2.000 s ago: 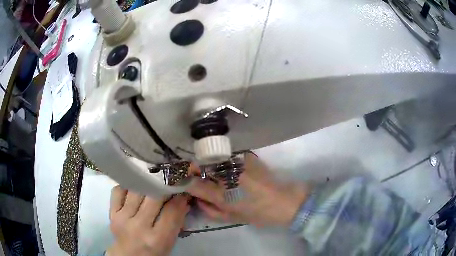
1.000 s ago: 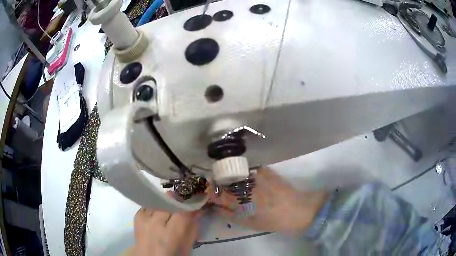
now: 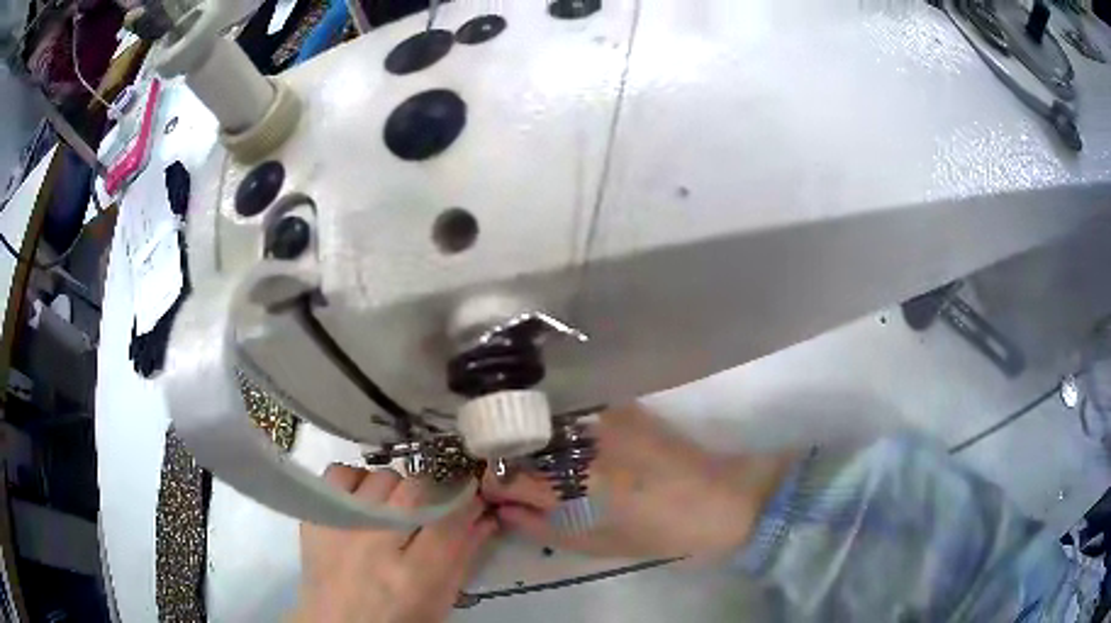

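Observation:
The white sewing machine head (image 3: 731, 134) fills the middle of the view. Its curved guard (image 3: 201, 377) and tension assembly (image 3: 506, 420) partly hide the needle area. A small speckled fabric piece (image 3: 453, 460) lies there, mostly hidden. My left hand (image 3: 384, 548) is below the guard, fingertips closed on the fabric's near edge. My right hand (image 3: 646, 487) reaches in from the right behind the tension assembly, its fingertips pinching the same edge and meeting the left fingers. More speckled fabric (image 3: 266, 411) shows through the guard.
A long speckled strip (image 3: 183, 535) hangs down the left table. A black bundle with a white paper (image 3: 152, 274) lies above it, with a pink-red item (image 3: 134, 134) farther off. A small dark metal part (image 3: 969, 329) shows right of the head.
The view has shifted slightly. The speckled piece at the needle shows less than one second ago. My left hand has come up and closer to the right fingertips, and more speckled fabric shows left of the needle.

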